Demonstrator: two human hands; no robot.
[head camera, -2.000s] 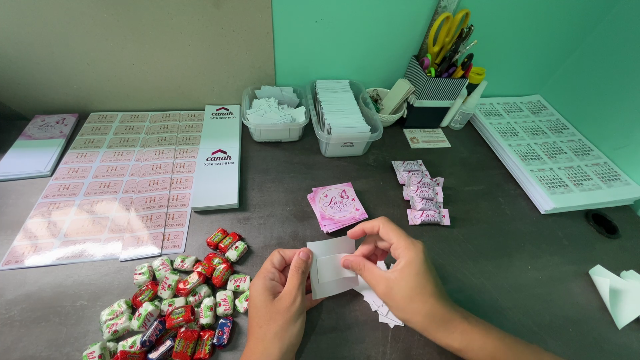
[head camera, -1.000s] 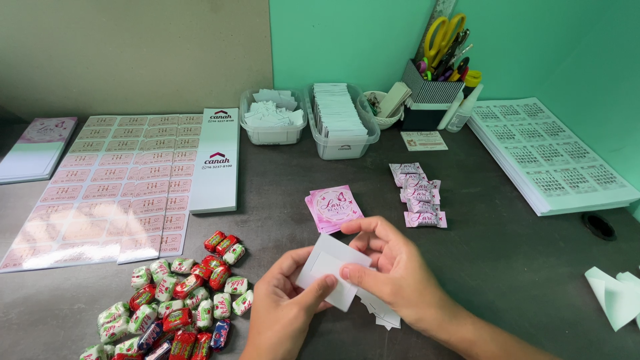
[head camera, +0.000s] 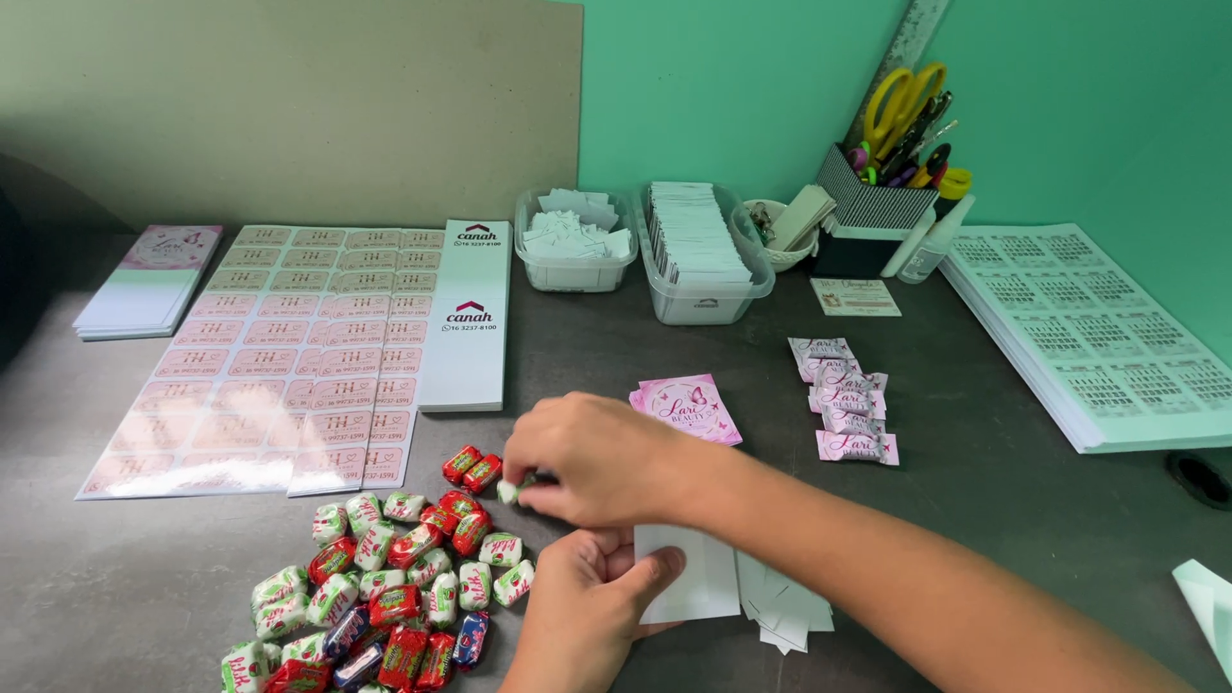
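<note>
My left hand (head camera: 602, 597) holds a folded white paper piece (head camera: 688, 577) between thumb and fingers near the bottom centre. My right hand (head camera: 587, 467) reaches across above it, its fingertips pinched on a small wrapped candy (head camera: 508, 491) with white on it. Just left of both hands lies a pile of wrapped candies (head camera: 395, 606) in red, white-green and blue. Behind my right forearm sits a small stack of pink printed cards (head camera: 688, 406). White paper slips (head camera: 784, 602) lie under and beside the folded paper. Several pink-wrapped candies (head camera: 852, 404) form a column to the right.
Sticker sheets (head camera: 269, 366) and white printed pads (head camera: 464, 361) lie at left. Two plastic tubs (head camera: 576, 274) (head camera: 705, 308) of paper pieces stand at the back, near a pen holder (head camera: 871, 207) with scissors. Calendar sheets (head camera: 1088, 327) lie at right.
My right hand has left the white paper and moved left to the candies, where it has taken one. My left hand still holds the paper.
</note>
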